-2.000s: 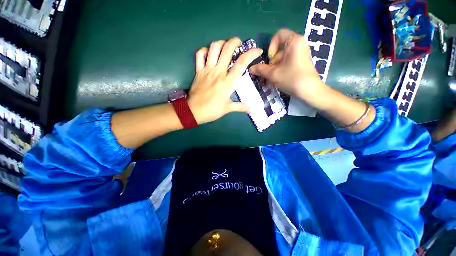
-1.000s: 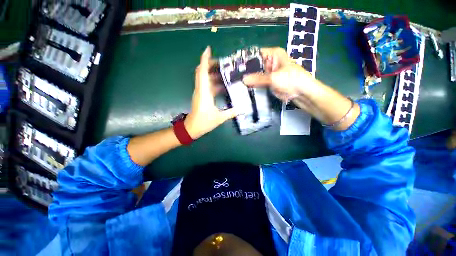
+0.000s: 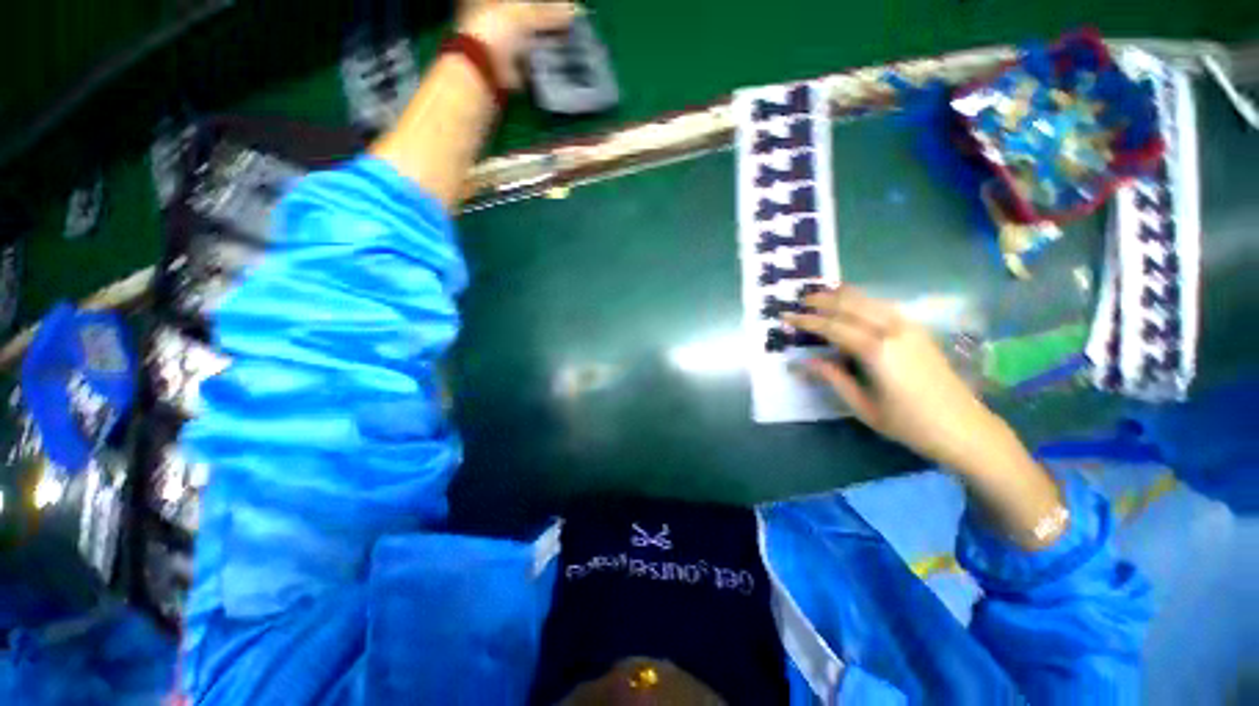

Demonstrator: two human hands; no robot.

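My left hand, blurred and partly cut by the top edge, reaches over the conveyor belt. Its fingers are at the upper end of a silvery phone mid-frame and appear to hold it. My right hand is over the lower part of the white backing sheet, which carries a column of black die-cut stickers. Its fingertips touch the lowest stickers, with thumb and index finger apart. No lifted sticker shows in them.
A black phone tray is at the left, partly behind my left sleeve. Another frame lies on the belt. The red-rimmed scrap box, spare sticker sheets and a green card are at the right.
My left hand has moved from above the bench mat up and left to the conveyor, and the phone frame is gone from the mat. My right hand has moved down onto the sticker sheet.
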